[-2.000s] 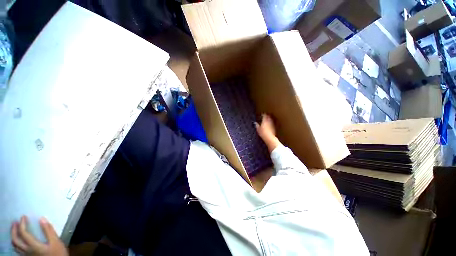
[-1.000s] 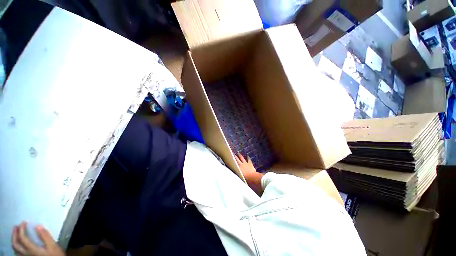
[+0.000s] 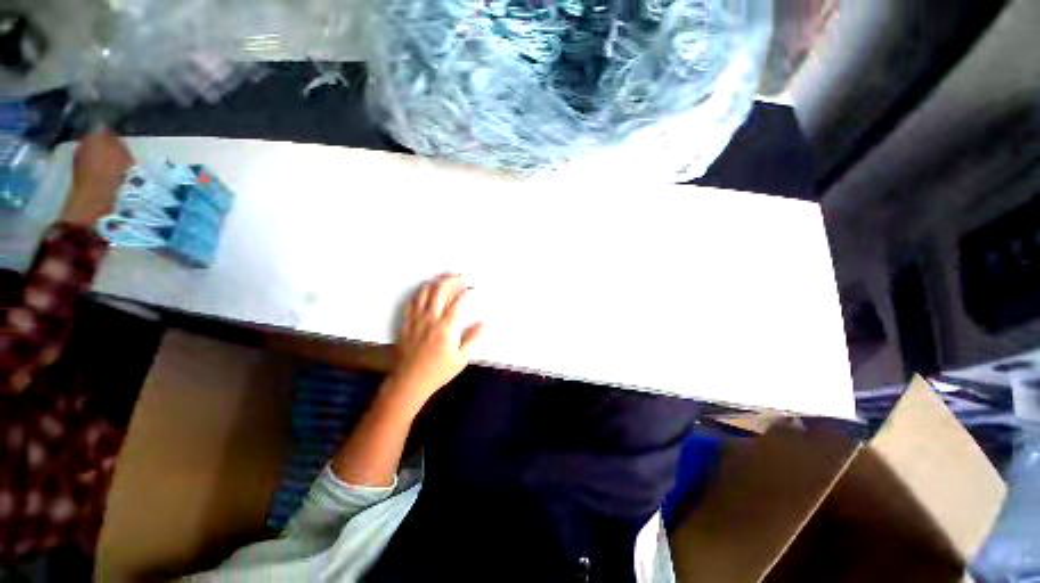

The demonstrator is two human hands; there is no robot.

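Observation:
My left hand (image 3: 436, 333) lies on the white tabletop (image 3: 639, 285) at its near edge, fingers slightly apart, holding nothing. My right hand is out of the picture; only a bit of its white sleeve shows at the bottom edge. A few small blue retail boxes (image 3: 202, 219) stand close together at the left end of the table, with white cable loops sticking out on their left side. One box has an orange-red mark.
A large clear bag of pale cables (image 3: 570, 91) sits at the far table edge. A coworker's plaid sleeve (image 3: 46, 296) and hand are at left. An open carton (image 3: 188, 444) holding rows of blue boxes is below left. Another open carton (image 3: 787, 501) is below right.
The view has swung from the right-hand carton to the table. My right hand, earlier inside that carton, has left the picture. My left hand still rests on the table.

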